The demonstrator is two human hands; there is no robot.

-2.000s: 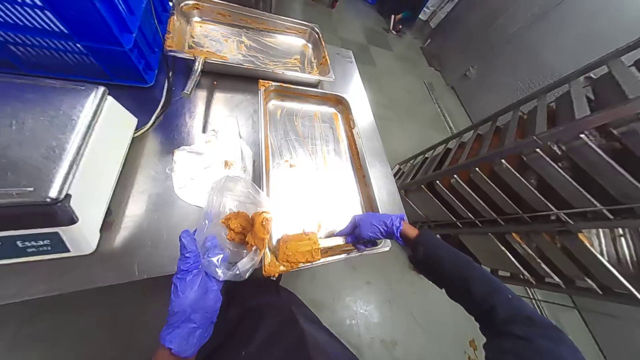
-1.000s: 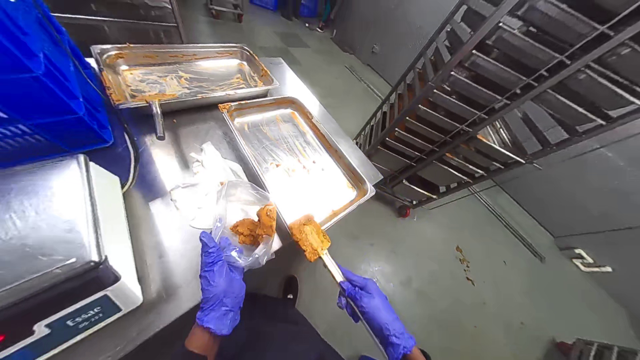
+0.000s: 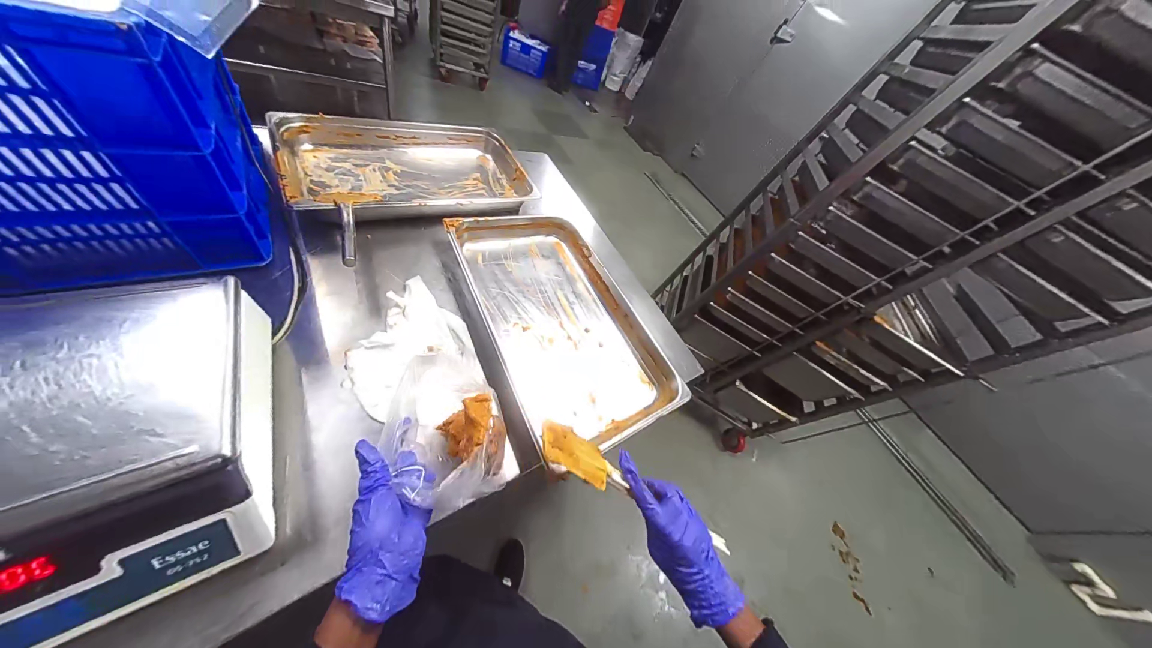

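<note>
My gloved left hand (image 3: 387,531) grips the edge of a clear plastic bag (image 3: 441,450) with a lump of orange-brown paste (image 3: 468,427) inside. In my gloved right hand (image 3: 679,549) is the pale handle of a spatula (image 3: 576,455), its blade coated with the same paste, at the near corner of a shallow steel tray (image 3: 571,342) with smears on its floor and rim. White crumpled plastic (image 3: 405,346) lies beside the bag on the steel table. Behind is a second smeared steel pan (image 3: 405,171), with a metal handle (image 3: 347,236) sticking out over its near rim.
An Essae weighing scale (image 3: 117,378) stands at the left, below stacked blue crates (image 3: 117,162). To the right, a tall metal rack (image 3: 864,189) leans across the view, with a red-hubbed caster (image 3: 733,440). Spilled bits (image 3: 846,558) lie on the floor. A person (image 3: 572,40) stands far back.
The spatula has moved from low inside the near tray to the tray's near corner, and its blade carries less paste than one second ago. The left hand still holds the bag.
</note>
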